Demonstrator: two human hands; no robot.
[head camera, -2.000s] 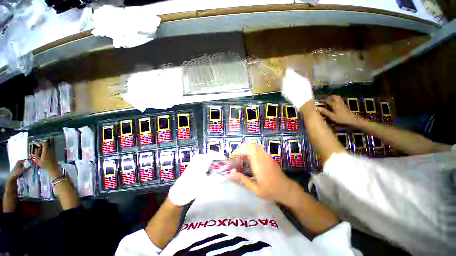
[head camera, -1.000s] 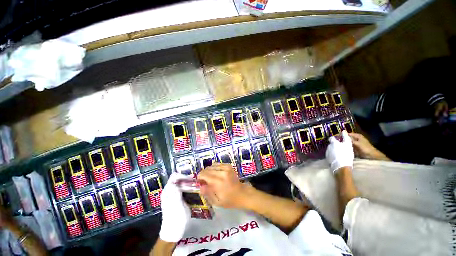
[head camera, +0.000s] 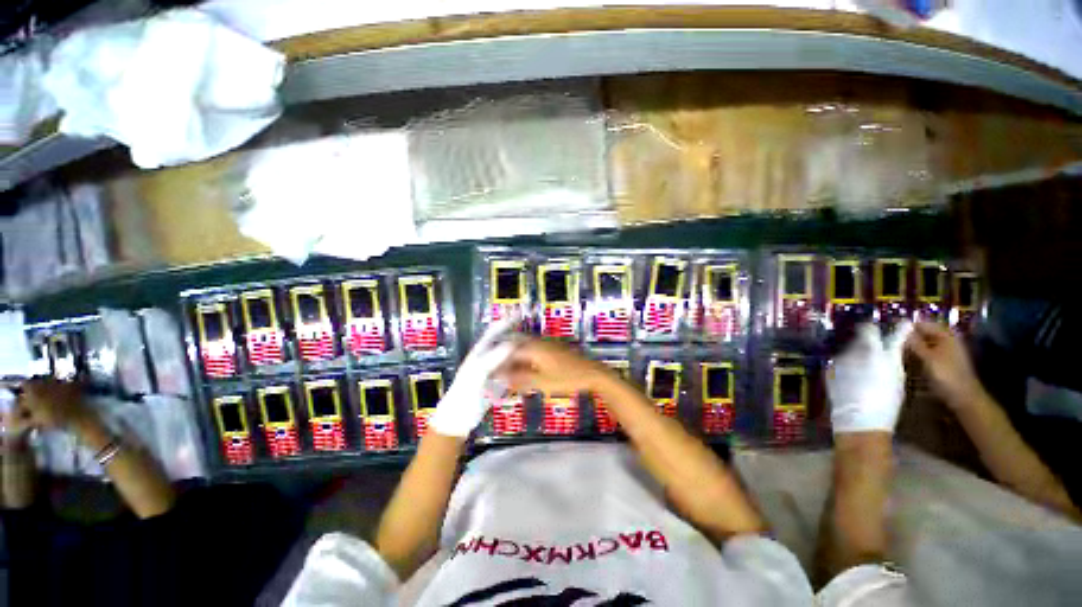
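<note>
Keypad phones (head camera: 611, 299), with dark screens in yellow frames and red keypads, lie in two rows in a clear tray (head camera: 745, 344) in front of me. My left hand (head camera: 472, 377), in a white glove, is over the left end of this tray. My bare right hand (head camera: 555, 365) meets it from the right, with bent, blurred fingers. A phone (head camera: 508, 415) shows partly just below my hands in the lower row. Whether my fingers grip a phone or a small part is hidden.
Another phone tray (head camera: 199, 409) lies left. A right neighbour's gloved hand (head camera: 866, 385) and bare hand are over a third tray. A left neighbour's hands (head camera: 59, 409) are near pale sleeves (head camera: 166, 433). Behind are stacked clear trays (head camera: 510, 160) and a white bundle (head camera: 166, 89).
My hands have moved from my chest forward over the tray. The phone seen between them earlier no longer shows clearly there. The view has turned and levelled.
</note>
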